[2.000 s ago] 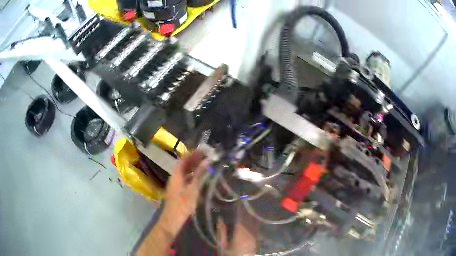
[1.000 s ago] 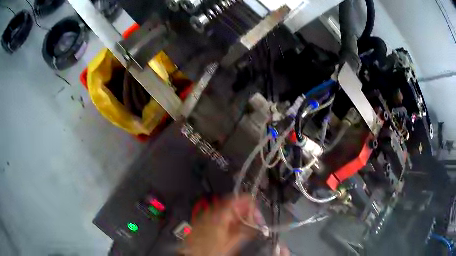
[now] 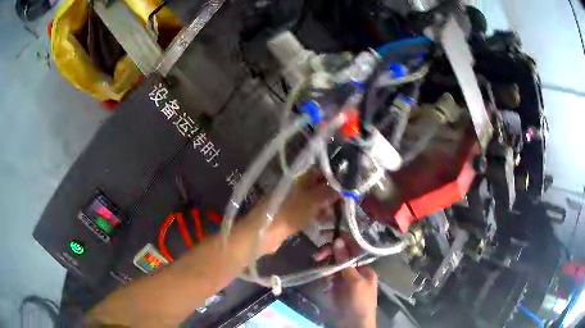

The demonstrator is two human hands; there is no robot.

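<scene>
My left hand [image 3: 306, 204] reaches in from the lower left, behind the clear hoses [image 3: 263, 186]. Its fingers are close to the machine's front, partly hidden by hoses and fittings. My right hand [image 3: 351, 282] comes up from the bottom edge, just below the left, with its fingertips near a dark narrow part between the hands. Whether either hand grips something is hidden or blurred. The wire feed and clamp unit, with its red block [image 3: 436, 198], stands to the right of both hands. Blue and silver fittings [image 3: 312, 113] sit above the left hand.
Scissors with orange-red loop handles [image 3: 183, 234] lie on the black panel [image 3: 128, 166], beside the left forearm. A green-lit button [image 3: 77, 246] is at left, and a bright screen [image 3: 279, 314] at the bottom. The scrap bin's yellow bag [image 3: 70, 57] is upper left.
The view has moved down and closer to the hoses and black panel. My left hand has moved in behind the hoses, and my right hand now shows clearly below it.
</scene>
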